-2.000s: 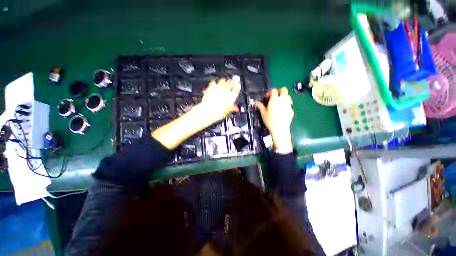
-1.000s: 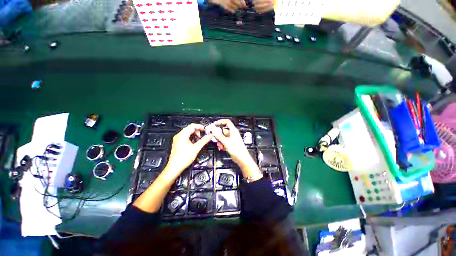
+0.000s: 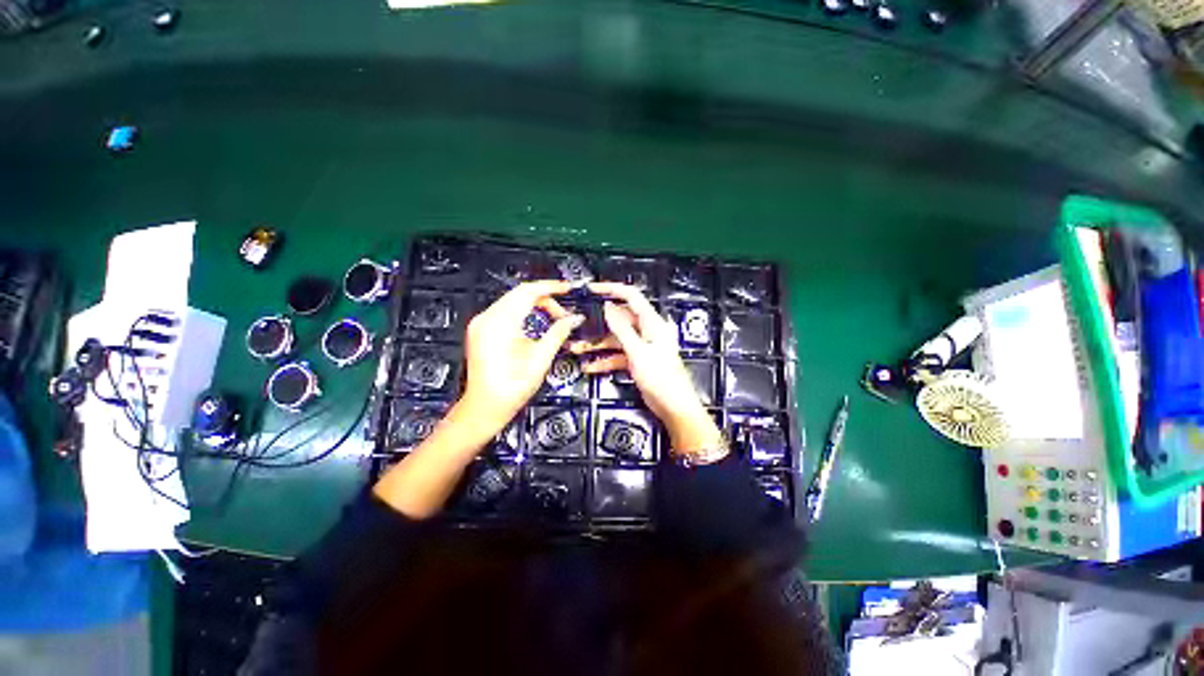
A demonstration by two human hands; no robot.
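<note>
The black blister tray (image 3: 621,491) lies flat in front of me, with dark square watch units (image 3: 557,428) in many of its pockets. My left hand (image 3: 512,346) and my right hand (image 3: 636,346) meet above the tray's upper middle. Between their fingers they hold a small dark square watch unit (image 3: 585,314). The fingers partly cover it, so its face cannot be made out clearly. A thin silver tweezers-like stick (image 3: 829,456) lies on the green mat just right of the tray.
Round watch cases (image 3: 292,384) and a plain dark disc (image 3: 310,295) lie left of the tray. A white multi-port charger (image 3: 185,370) with cables is at far left. A handheld fan (image 3: 961,407), a button box (image 3: 1050,512) and a green-rimmed basket (image 3: 1112,357) stand at right.
Both hands have come together over the tray from separate places and stay joined there. The dark unit between the fingers now shows more clearly. The camera view has shifted.
</note>
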